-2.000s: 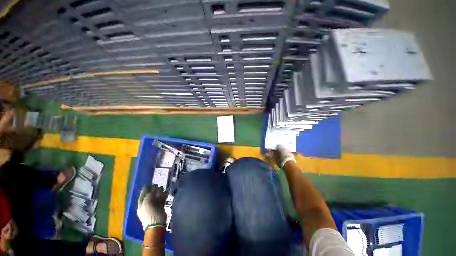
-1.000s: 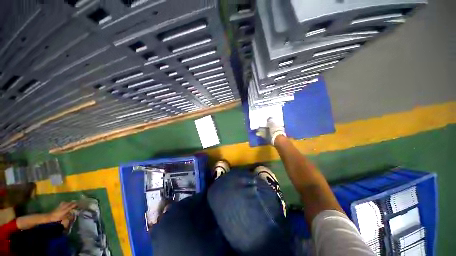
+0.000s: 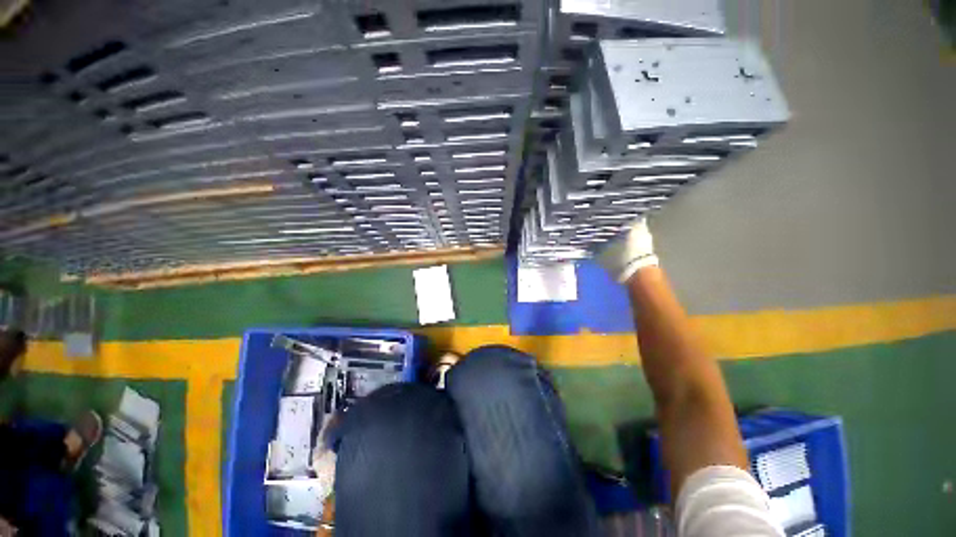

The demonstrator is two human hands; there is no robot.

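My right hand (image 3: 631, 253), in a white glove, is at the lower right side of the tall stack of metal parts (image 3: 692, 86), above the blue sheet (image 3: 608, 304). Its fingertips are partly hidden, and I cannot tell what it holds. A white plate (image 3: 547, 282) lies on the blue sheet at the stack's foot. My left hand (image 3: 326, 462) is mostly hidden behind my left knee, over the left blue bin (image 3: 239, 441), which holds loosely piled metal parts (image 3: 297, 422).
A grey wall of stacked parts (image 3: 346, 136) stands on a wooden pallet (image 3: 304, 264). A white card (image 3: 433, 294) lies on the floor. A blue bin (image 3: 833, 472) of small plates is at right. At left are loose parts (image 3: 126, 462) and a person's foot (image 3: 84, 435).
My right hand has moved from the white plate at the stack's foot up and right along the stack. My left hand has gone from clear view to mostly behind my knee. The view has shifted.
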